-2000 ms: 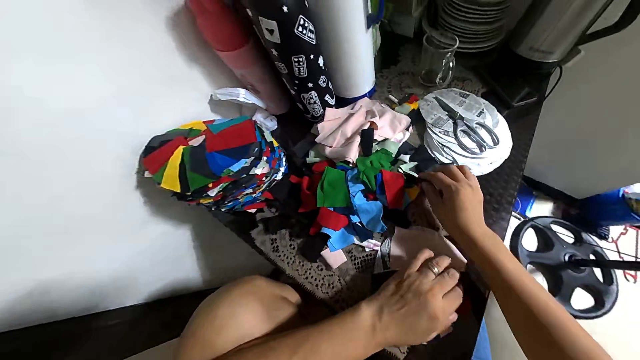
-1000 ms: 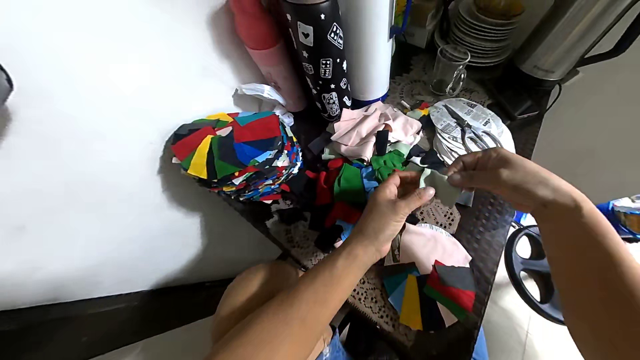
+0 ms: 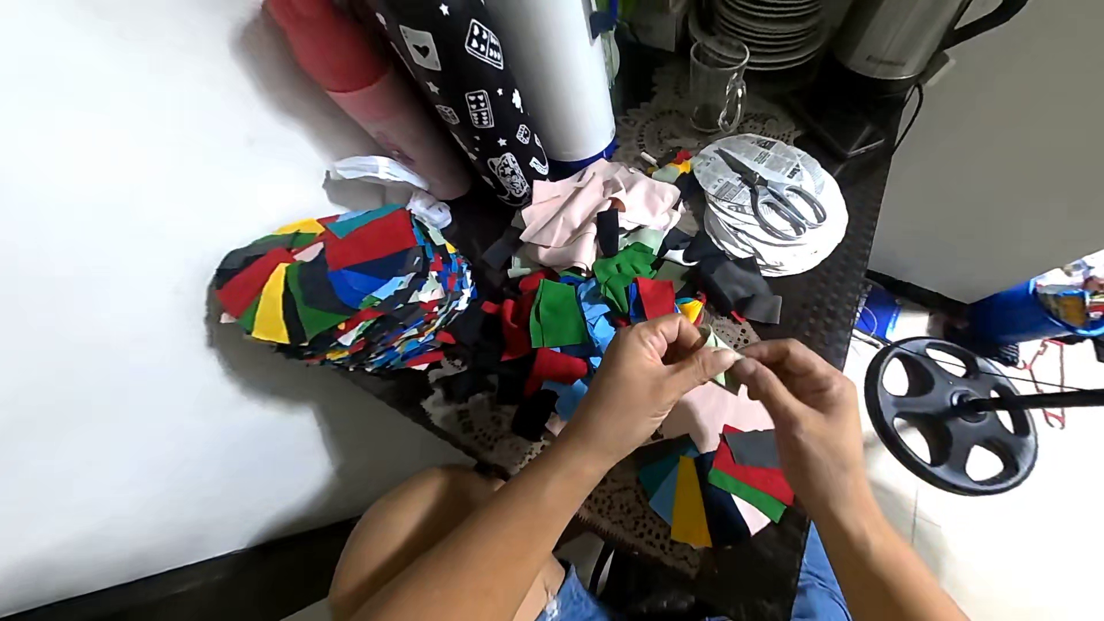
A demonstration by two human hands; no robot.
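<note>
A small pale green fabric scrap (image 3: 718, 347) is pinched between the fingertips of my left hand (image 3: 642, 379) and my right hand (image 3: 806, 401). Below them lies a pink cloth round (image 3: 711, 412), partly covered by a fan of strips, among them a yellow strip (image 3: 690, 504) and a gray strip (image 3: 752, 449). Beyond my left hand is a loose heap of scraps with a green piece (image 3: 558, 314) and light blue ones, and behind it crumpled pink fabric (image 3: 595, 207). Scissors (image 3: 772, 194) rest with their handles closed together on a stack of printed paper rounds (image 3: 815, 237).
A tall stack of multicolored patchwork rounds (image 3: 345, 289) stands at the left by the wall. Bottles, including a black patterned one (image 3: 479, 95), a glass mug (image 3: 718, 82), stacked plates (image 3: 772, 30) and a metal kettle (image 3: 897, 39) stand behind. A black wheel (image 3: 950, 416) is beyond the table's right edge.
Both hands have risen from the lower cloth round, leaving its fan of strips in view. Since one second ago, my hands have come closer together around the pale green scrap.
</note>
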